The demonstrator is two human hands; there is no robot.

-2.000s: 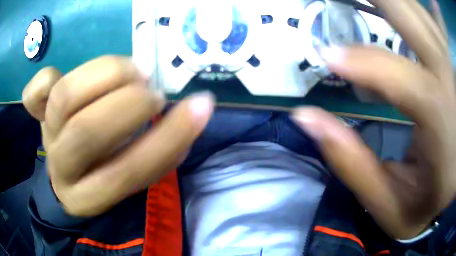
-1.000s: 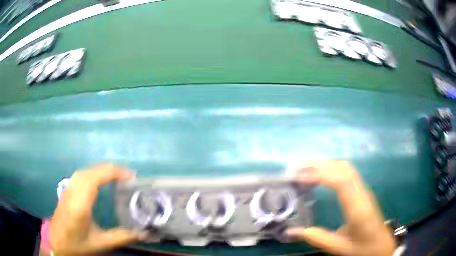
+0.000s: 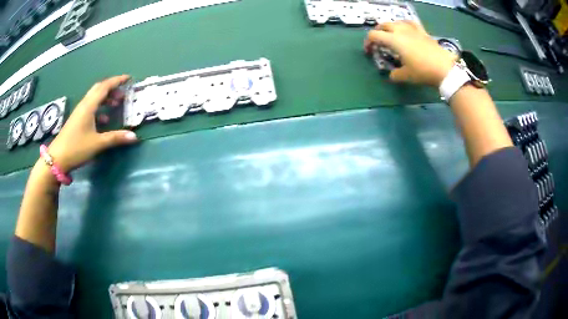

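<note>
My left hand is at the left end of a long silver-white plate lying on the green belt. Its thumb and fingers are apart around that end; contact cannot be told. My right hand is on the left end of another triple plate, thumb and fingers around it, hiding most of it. A plate with three round units lies on the blue-green bench, cut off by the bottom edge.
More plates lie on the belt at the far left, upper left, top and right. A dark stack stands at the right bench edge. Metal parts are at the upper right.
The triple plate held in both hands now lies on the bench near me. My hands have moved apart and forward to two plates on the belt.
</note>
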